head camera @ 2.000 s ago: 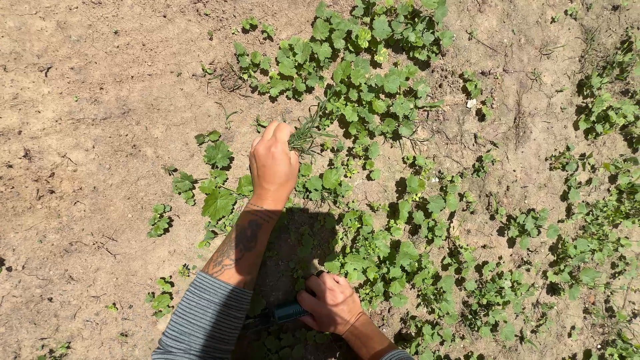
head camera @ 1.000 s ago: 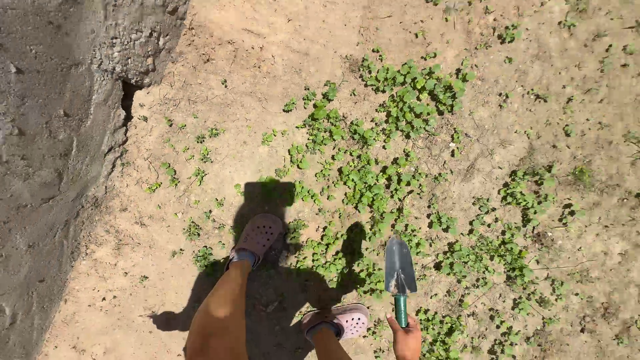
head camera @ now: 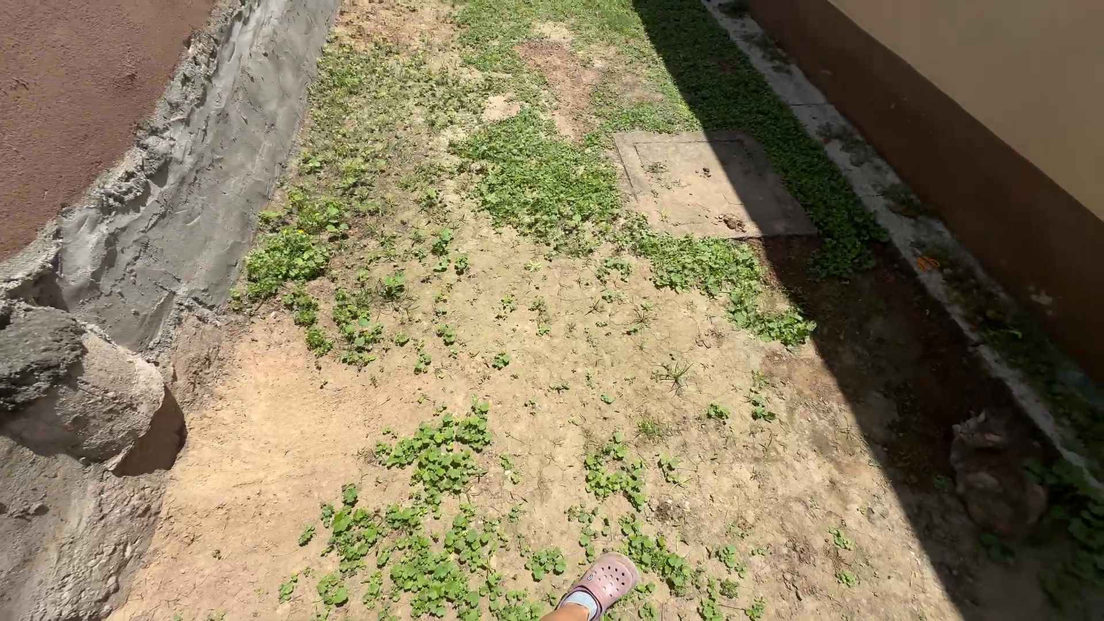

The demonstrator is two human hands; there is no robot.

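Neither my left hand nor my right hand shows in the head view, and the hand trowel is out of sight too. A pink perforated clog (head camera: 606, 580) on my foot, over a light sock, stands at the bottom edge beside low leafy weeds (head camera: 444, 556). More weed clumps (head camera: 614, 473) grow from the dry, sandy soil (head camera: 552, 379) ahead.
A rough grey cement wall base (head camera: 198, 181) and a rounded lump (head camera: 86, 388) border the left. A square concrete slab (head camera: 681, 190) lies flat ahead. On the right, a curb (head camera: 828, 142) runs along a brown-based wall (head camera: 949, 155); a cat (head camera: 996, 479) lies in its shade.
The view has swung up from the ground at my feet to the strip ahead. The right hand holding the trowel, seen a second ago, has left the view.
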